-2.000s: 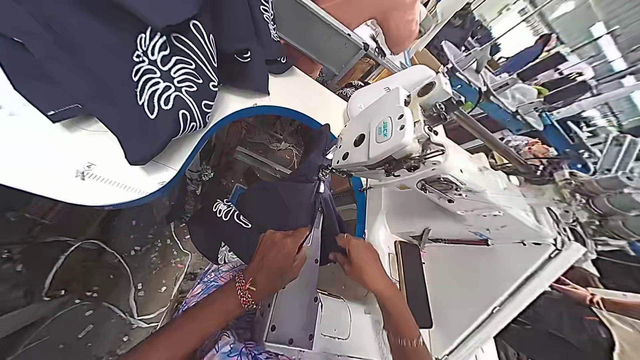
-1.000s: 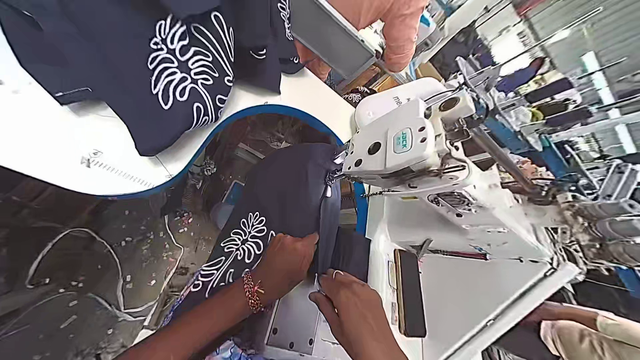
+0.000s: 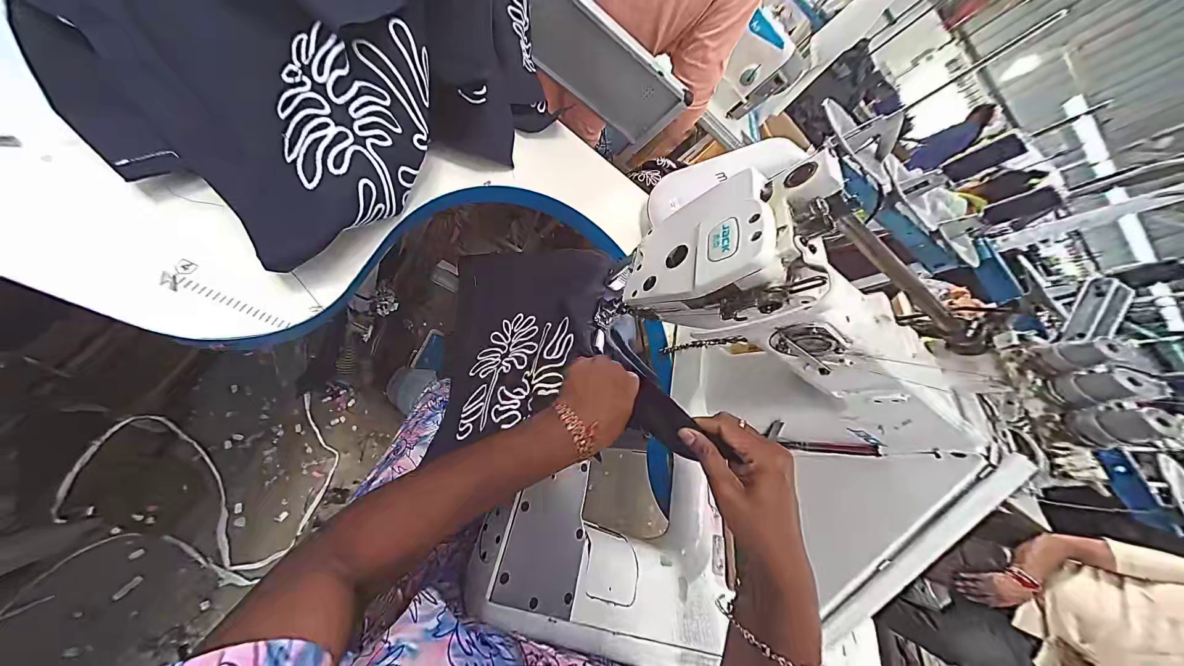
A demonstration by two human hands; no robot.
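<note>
Dark navy fabric with white looped embroidery (image 3: 518,305) hangs from the needle area of a white Jack industrial sewing machine (image 3: 712,245). My left hand (image 3: 601,398), closed, grips the fabric's folded edge just below the presser foot. Farther right, my right hand (image 3: 745,462) pinches a narrow dark folded strip (image 3: 661,412) of the cloth between thumb and fingers. The strip runs from the needle area down to that hand. My left fingertips are hidden from view. More embroidered navy fabric (image 3: 351,111) lies on the white table at upper left.
A white table with a curved blue edge (image 3: 499,191) borders the machine. On the machine's bed rests a thin dark red tool (image 3: 832,448). A co-worker in orange (image 3: 684,37) is beyond the table, and another person's hands (image 3: 1004,583) show at lower right. Loose cords (image 3: 222,518) lie on the floor.
The fabric has shifted and its narrow strip is now stretched toward the right. My right hand has moved right and up, away from my left, where before they were close together.
</note>
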